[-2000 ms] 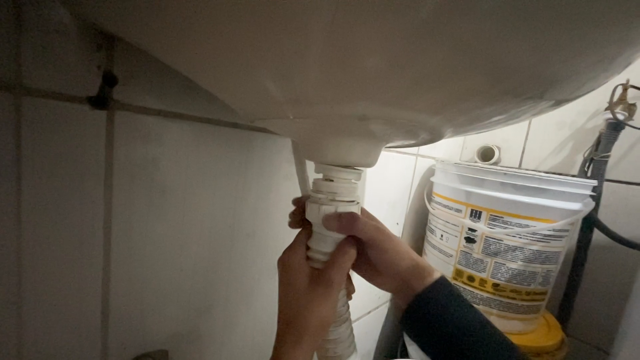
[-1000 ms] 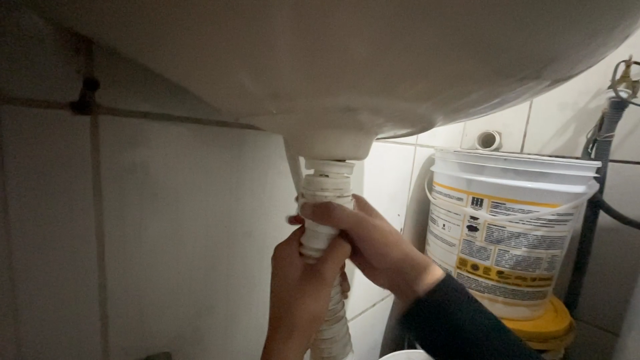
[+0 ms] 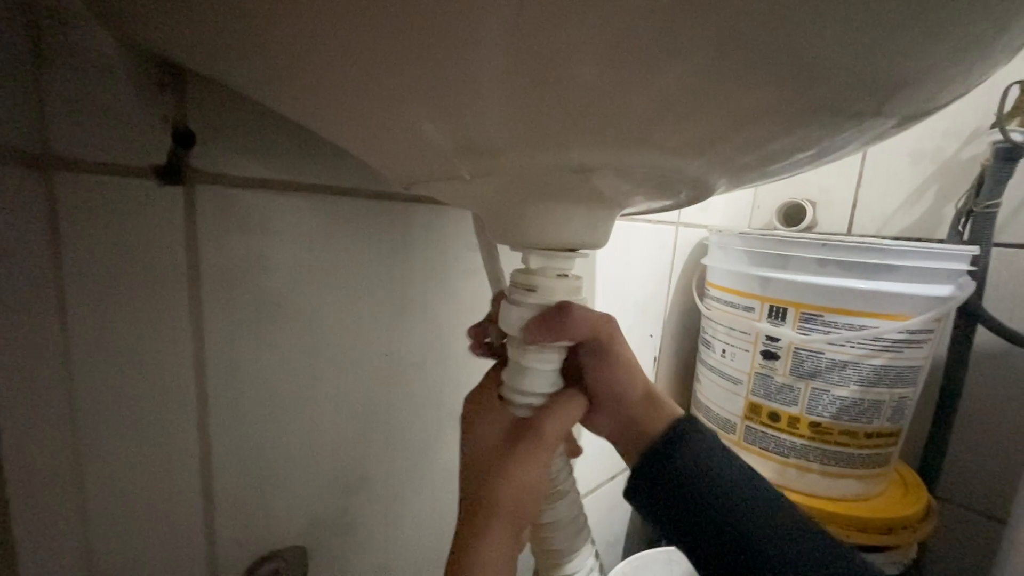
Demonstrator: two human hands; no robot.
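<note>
A white corrugated drain hose [image 3: 564,520] with a white plastic coupling [image 3: 546,282] rises to the drain outlet under the washbasin [image 3: 552,220]. Lower down, my left hand [image 3: 512,456] is wrapped around the hose's ribbed upper part, its thumb across the front. Just above it my right hand [image 3: 596,352] grips the coupling's nut from the right, fingertips showing on the far left side. A short white threaded piece [image 3: 550,260] shows between the coupling and the basin. Behind the coupling a thin white pipe [image 3: 490,252] slants down, its lower part hidden by the fingers.
On the right a white plastic bucket [image 3: 816,384] with a printed label stands on a yellow lid [image 3: 880,504]. Behind it are a white pipe stub [image 3: 794,214] in the tiled wall and a grey hose [image 3: 988,192]. A dark fitting [image 3: 178,148] sits at the upper left.
Both hands keep hold of the hose and coupling. The right thumb and fingers have shifted slightly on the nut. The view has moved a little.
</note>
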